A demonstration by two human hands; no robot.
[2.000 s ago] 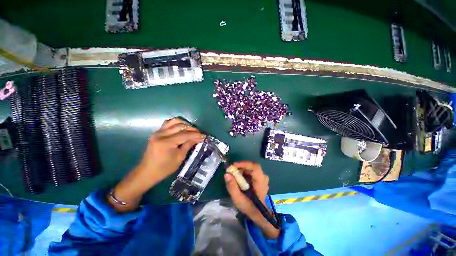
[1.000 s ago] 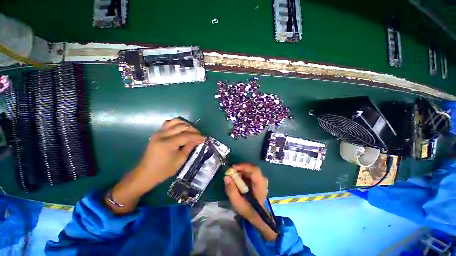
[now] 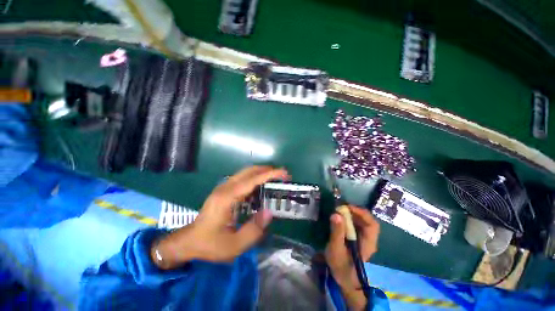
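My left hand [image 3: 234, 218] holds a phone assembly [image 3: 292, 201] by its left end, thumb at the near edge and fingers over the far edge. The assembly lies roughly level, left to right. My right hand [image 3: 354, 243] holds a soldering iron [image 3: 347, 223] with a cream handle, its metal tip pointing away from me, right of the assembly and apart from it. The tip is near the lower left of the heap of small purple-pink components [image 3: 370, 149]. Solder wire cannot be made out.
A second assembly [image 3: 412, 212] lies right of my right hand, another [image 3: 287, 85] on the edge strip. Black ribbed strips [image 3: 161, 115] lie left. The fan [image 3: 487, 191], whitish pot [image 3: 488, 235] and tan base [image 3: 502, 267] stand right. More assemblies lie on the conveyor [image 3: 418, 53]. A blue sleeve [image 3: 18, 136] shows far left.
The view has shifted left, so bench things appear further right. The held assembly has turned from slanted to nearly level. The iron's tip has come away from it. My left hand's fingers have spread along it.
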